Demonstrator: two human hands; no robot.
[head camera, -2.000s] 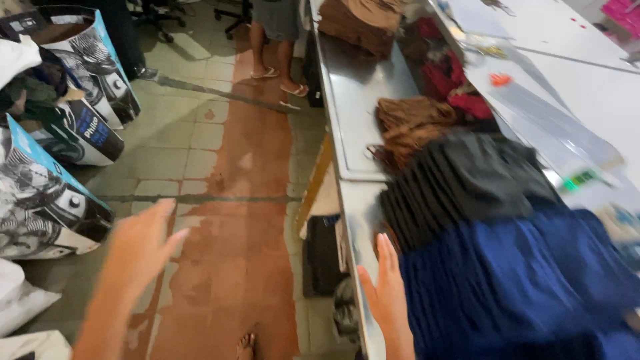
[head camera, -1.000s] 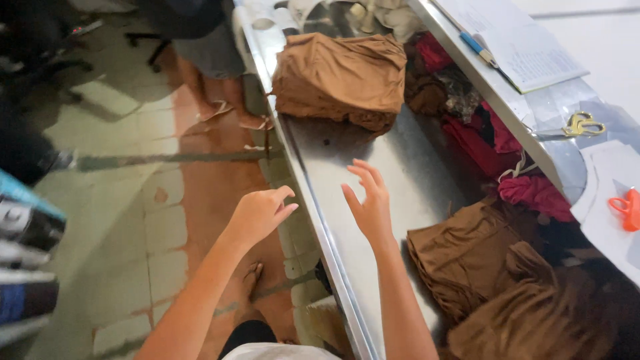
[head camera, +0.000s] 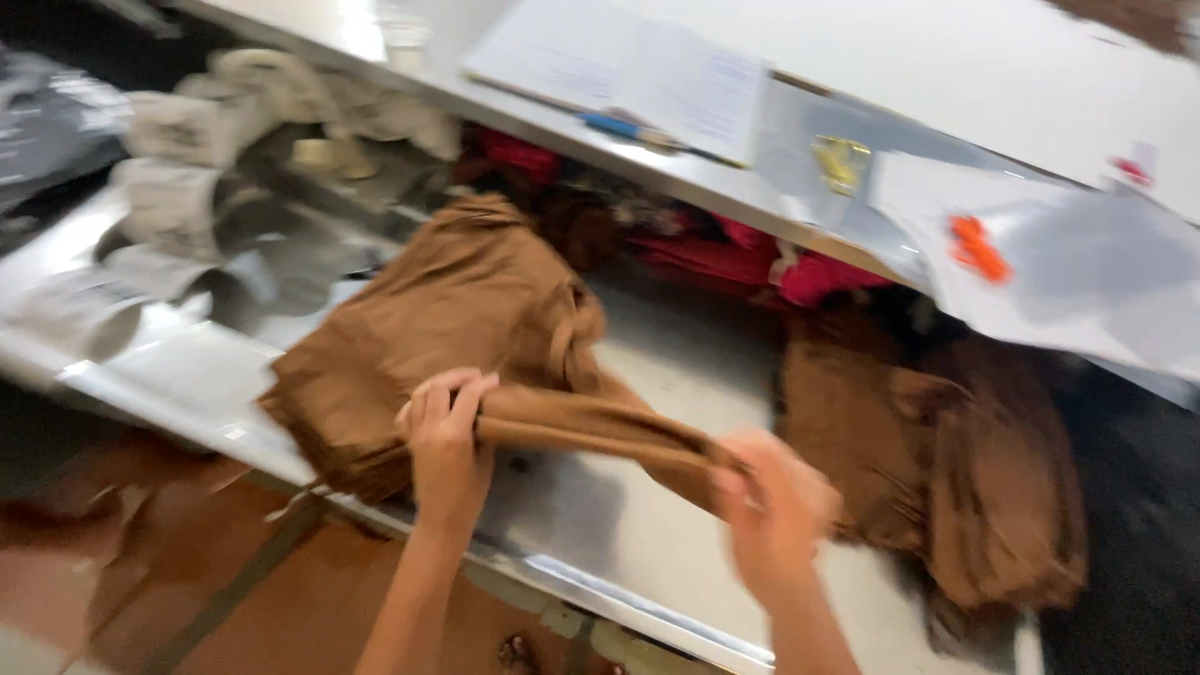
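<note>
A strip of brown fabric (head camera: 591, 422) is stretched between my two hands above the metal table (head camera: 581, 525). My left hand (head camera: 448, 412) grips its left end, close to the front edge of a stack of folded brown fabric (head camera: 422, 309). My right hand (head camera: 773, 497), blurred, is closed on the right end. Another heap of brown fabric (head camera: 862, 441) lies to the right of my right hand. Part of the strip's far end is hidden behind my right fingers.
Rolled off-white pieces (head camera: 173, 216) lie at the left. Behind, a raised white table (head camera: 937, 84) holds an open notebook (head camera: 628, 75), a blue pen (head camera: 623, 127), yellow-handled scissors (head camera: 841, 161) and an orange object (head camera: 978, 248). Red fabric (head camera: 712, 253) is tucked beneath its edge.
Both hands, empty a second ago, now hold a brown fabric strip over the metal table. The view has swung strongly toward the table.
</note>
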